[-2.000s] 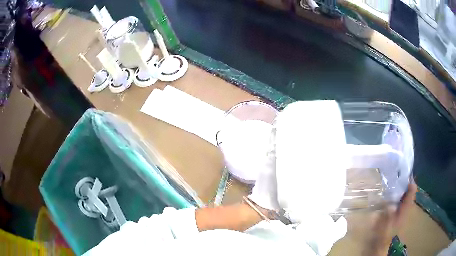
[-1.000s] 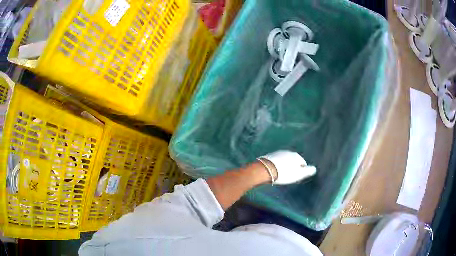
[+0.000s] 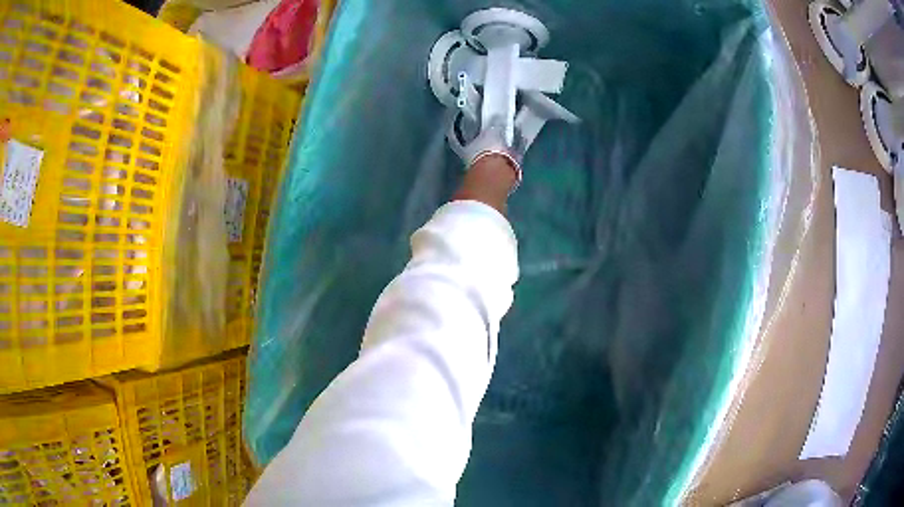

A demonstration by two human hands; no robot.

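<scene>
Several white disc-and-stem parts (image 3: pixel 503 74) lie in a loose pile deep in the teal parts bin (image 3: pixel 279 297). My left hand (image 3: pixel 488 147), in a thin white glove, reaches down into the bin and is at the near end of the pile, by the stems. Its fingers are small and blend with the white parts, so I cannot tell whether they grip one. My right hand is not in view.
Yellow slotted crates (image 3: pixel 79 198) stand left of the bin. Clear liner film (image 3: pixel 783 238) covers its right rim. The cardboard-covered bench at right holds white strips (image 3: pixel 850 307), standing disc-and-stem parts (image 3: pixel 843 40) and a white item (image 3: pixel 793 495) cut off at the bottom edge.
The view has turned from the bench to the bin. My left hand has left the clear tank and moved across the bin to the pile. My right hand has gone out of view.
</scene>
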